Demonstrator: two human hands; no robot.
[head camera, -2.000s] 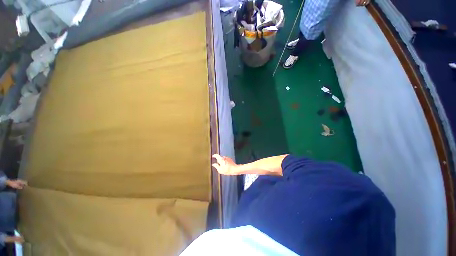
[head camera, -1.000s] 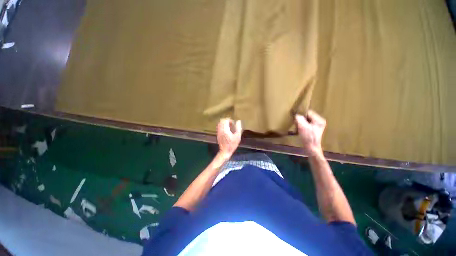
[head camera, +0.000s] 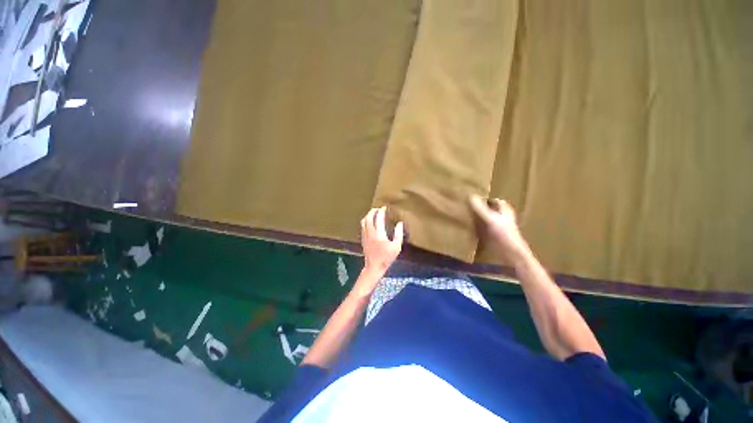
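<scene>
Mustard fabric (head camera: 297, 107) lies flat over the table. A long folded strip of the same cloth (head camera: 450, 107) runs away from me on top of it, its near end at the table edge with small wrinkles. My left hand (head camera: 382, 240) is at the near left corner of the strip, thumb and fingers apart, fingertips touching the cloth. My right hand (head camera: 499, 225) is at the strip's right edge, slightly blurred, fingertips on the cloth; whether it pinches the cloth cannot be told.
The dark shiny table top (head camera: 132, 107) shows at left, with white paper sheets (head camera: 29, 144) at its far left end. The green floor (head camera: 248, 289) has white scraps. A pale draped cloth (head camera: 124, 363) is at lower left, with a yellow object (head camera: 58, 252) above it. A dim bin shape is at lower right.
The loose, raised folds between my hands now lie as a flatter strip. My right hand has left the bunched near edge and moved slightly left. The view has shifted, showing more table at left.
</scene>
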